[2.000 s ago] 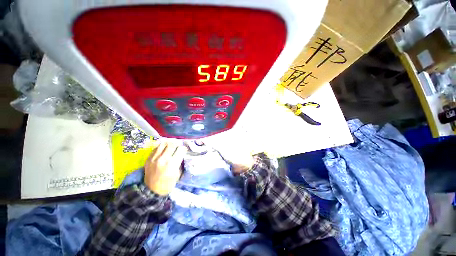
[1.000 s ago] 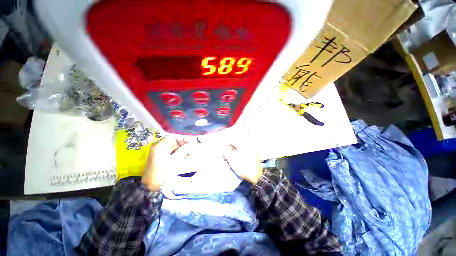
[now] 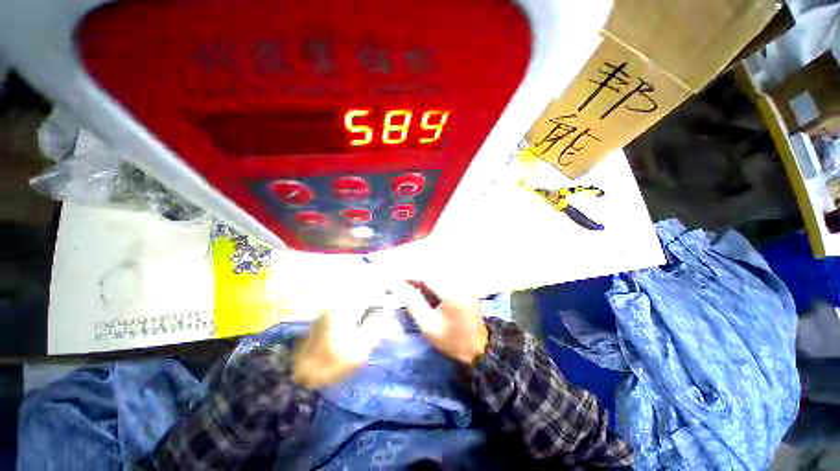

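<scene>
The light blue patterned garment (image 3: 391, 391) lies across my lap and up to the table edge below the machine. My left hand (image 3: 332, 348) is on the garment, blurred, with its fingers lost in glare. My right hand (image 3: 453, 324) holds the garment's edge, thumb and fingers close together near the glare. The white button machine (image 3: 368, 207) with its red panel fills the top of the view and shows 589. Whether a snap is at the machine is hidden by the head and glare.
A heap of silver pieces (image 3: 241, 253) lies left of the machine, beside plastic bags (image 3: 97, 175). Yellow-and-black pliers (image 3: 573, 204) and a brown carton (image 3: 635, 87) are at the right. Blue garments are heaped at right (image 3: 709, 340) and left (image 3: 101, 419).
My left hand has moved down and right, away from the machine. My right hand has shifted slightly down, and the cloth between the hands has changed shape. The display still shows 589.
</scene>
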